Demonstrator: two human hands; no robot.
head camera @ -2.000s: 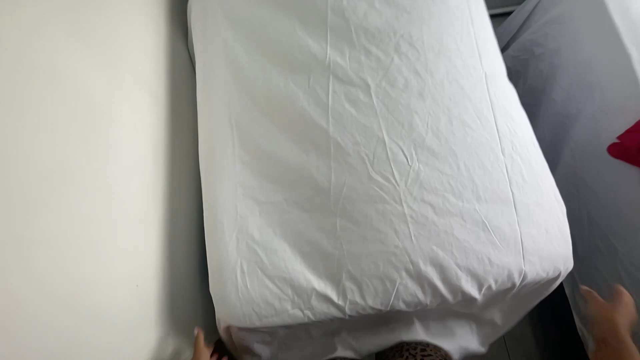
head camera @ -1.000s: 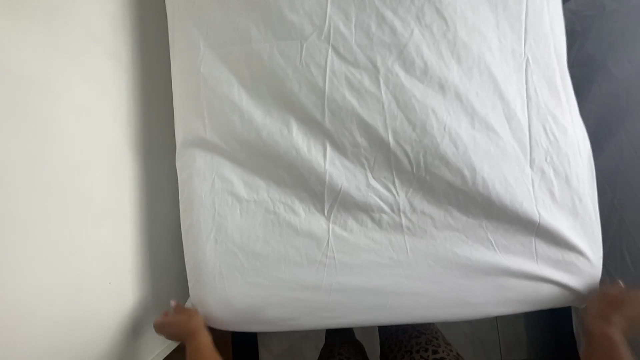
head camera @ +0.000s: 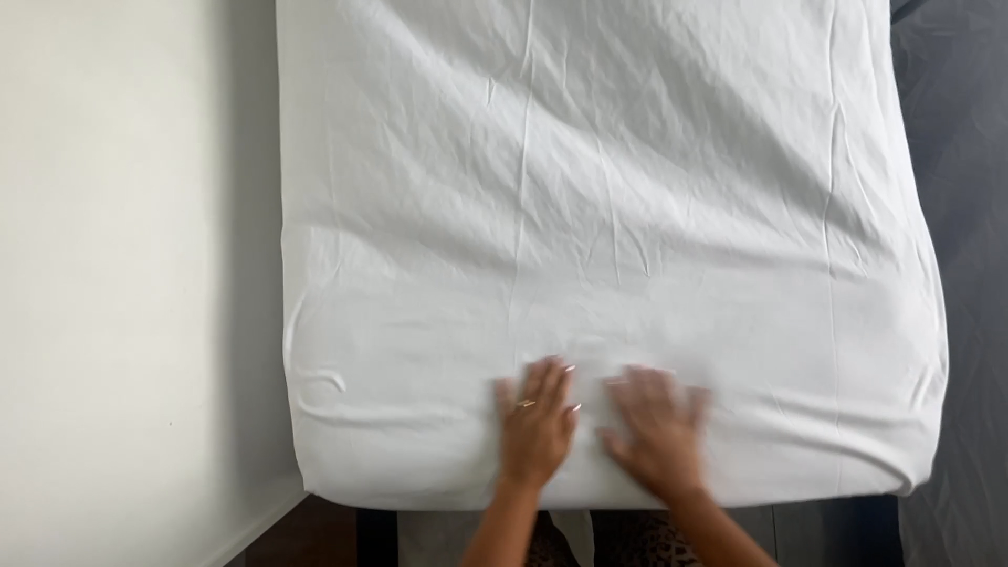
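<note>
A white fitted sheet (head camera: pixel 583 315) covers a mattress, with long creases over its upper part and folds near both lower corners. My left hand (head camera: pixel 538 421), with a ring on one finger, lies flat on the sheet near the mattress's near end, just left of the middle. To its right my right hand (head camera: pixel 657 425) is spread on the same sheet, blurred by motion. Neither hand grips the cloth. The mattress itself is hidden under the sheet.
A pale wall (head camera: pixel 110 276) runs along the left side of the mattress. On the right lies a dark grey cloth surface (head camera: pixel 957 276). Below the near edge show the floor, a dark bed-frame part (head camera: pixel 376 535) and patterned clothing (head camera: pixel 646 539).
Both hands have moved from the two near corners inward onto the top of the sheet. The sheet's near end, loosely draped two seconds ago, now wraps the mattress edge.
</note>
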